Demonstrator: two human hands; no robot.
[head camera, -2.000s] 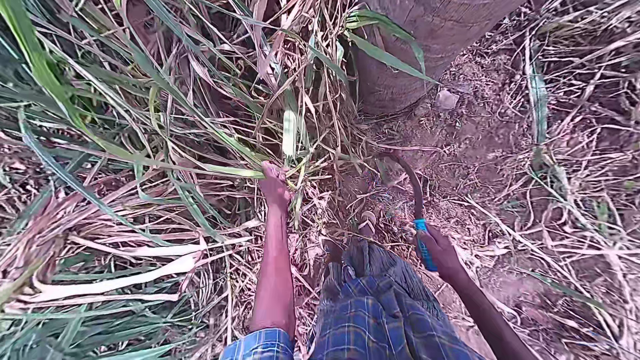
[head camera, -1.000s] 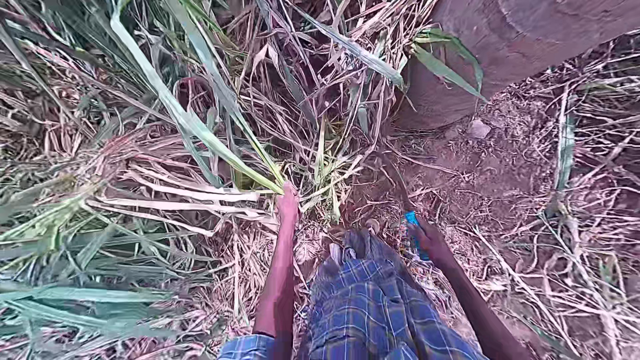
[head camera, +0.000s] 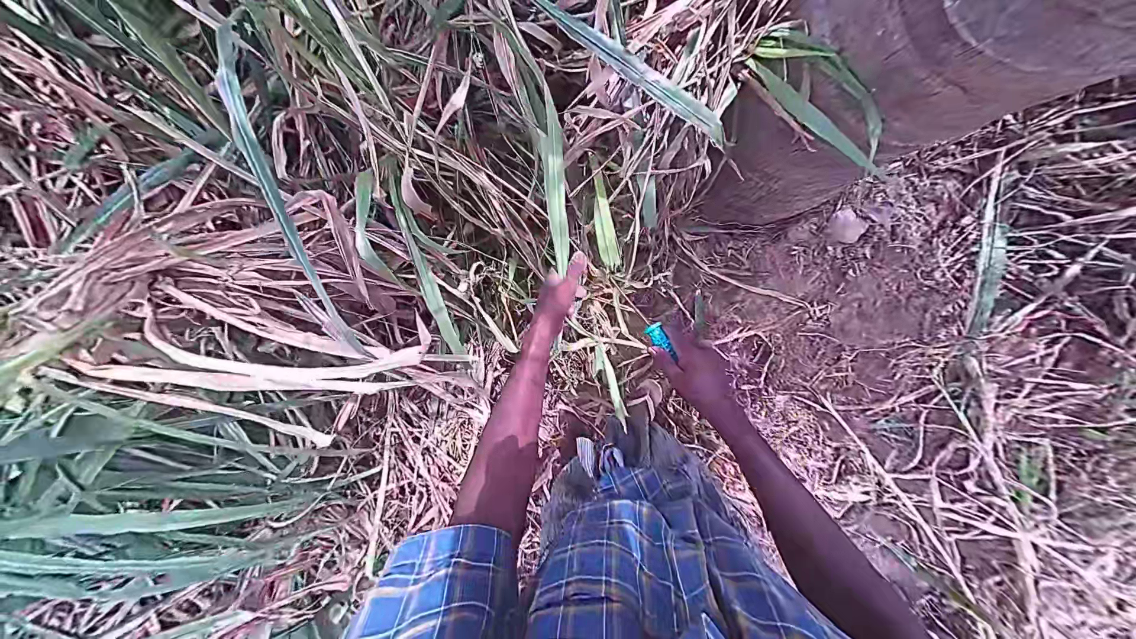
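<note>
My left hand (head camera: 561, 288) reaches into the clump of long grass at the middle of the view, by the base of an upright green blade (head camera: 555, 186); whether its fingers are closed on stems is not plain. To its right, my right hand (head camera: 697, 368) is closed around the blue handle of a sickle (head camera: 660, 343). The sickle's curved blade, seen in the earlier frames, is mostly hidden or blurred among the stems. Dry and green leaves lie around both hands.
A large tree trunk (head camera: 932, 80) stands at the upper right, with a small stone (head camera: 848, 225) near its base. Cut-looking green blades (head camera: 133, 524) lie at the lower left. Dry stalks (head camera: 994, 461) litter the bare soil on the right.
The green blades in my left hand one second ago are no longer there, and the hand is in the clump. My right hand with the sickle has moved left, closer to it.
</note>
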